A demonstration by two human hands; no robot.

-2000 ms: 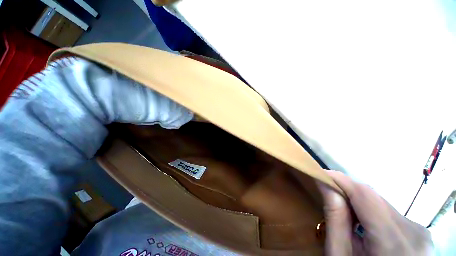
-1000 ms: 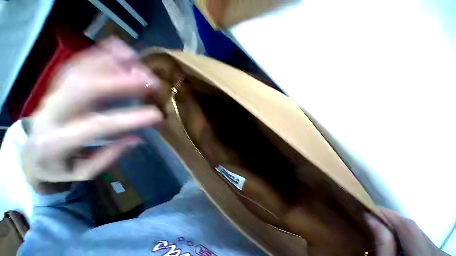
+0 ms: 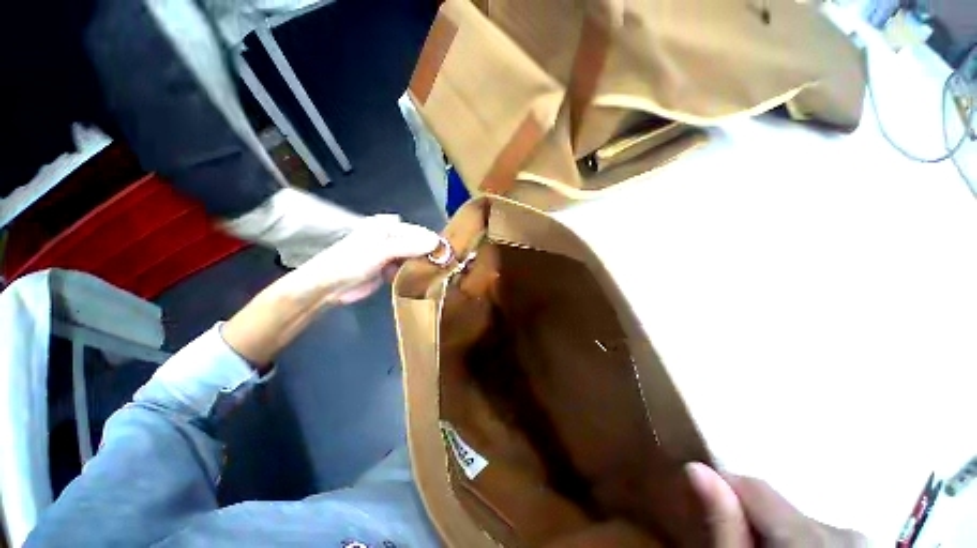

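Note:
The tan handbag [image 3: 423,396] stands with its mouth wide open towards me, against the white table's edge. Its darker brown inside shows, with a white brand label [image 3: 464,452] low on the near left side. My left hand [image 3: 370,257] grips the bag's far corner at the rim, by a small shiny metal piece. My right hand [image 3: 750,514] holds the right rim near the bottom edge of the picture, thumb inside, fingers mostly hidden.
Tan bag pieces [image 3: 664,64] are piled at the back of the white table [image 3: 771,278]. Red-handled snips [image 3: 918,516] and a grey strip [image 3: 961,476] lie at the lower right. A red crate [image 3: 139,236] and a blurred dark cloth shape [image 3: 177,118] are at the left.
My left arm was inside the bag, then the hand moved blurred beside it; now it grips the far corner. The bag's mouth has turned more upright in view. My right hand stays on the rim.

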